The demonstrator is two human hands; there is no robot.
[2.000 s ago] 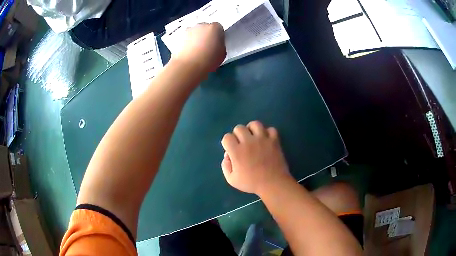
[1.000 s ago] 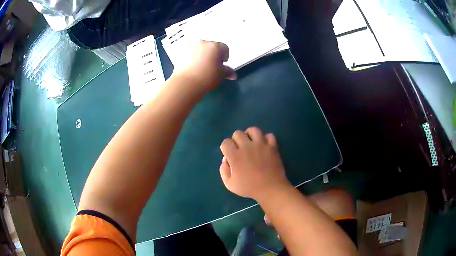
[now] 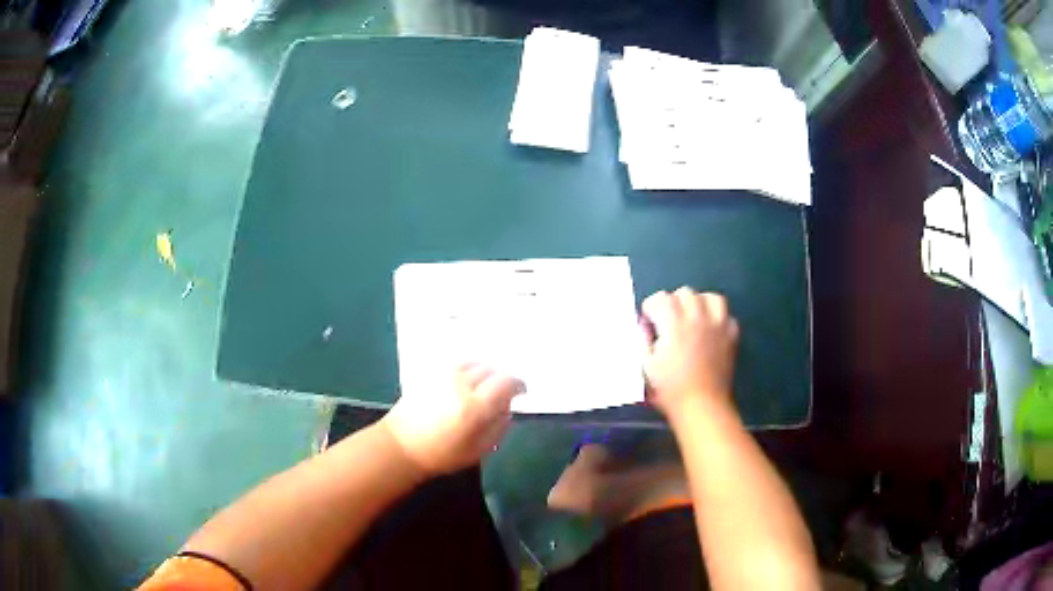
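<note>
An unfolded instruction sheet [image 3: 531, 329] lies flat at the near edge of the dark green table [image 3: 370, 196]. My left hand [image 3: 456, 416] rests on its lower left part, fingers on the paper. My right hand [image 3: 691, 346] is at the sheet's right edge, fingers curled; whether it grips the edge cannot be told. The stack of unfolded sheets [image 3: 716, 127] lies at the far right of the table, slightly fanned. The narrow pile of folded leaflets [image 3: 555, 92] stands just left of it.
A dark red-brown desk [image 3: 889, 346] is at the right, with papers [image 3: 999, 248], a clear bottle with a blue label [image 3: 1005, 121] and a bright green object [image 3: 1036, 421]. Green floor [image 3: 127, 312] shows at the left. My legs are under the table's near edge.
My left hand has come back from the far stack, and a sheet now lies in front of me. My right hand has moved to its right edge. The view has shifted.
</note>
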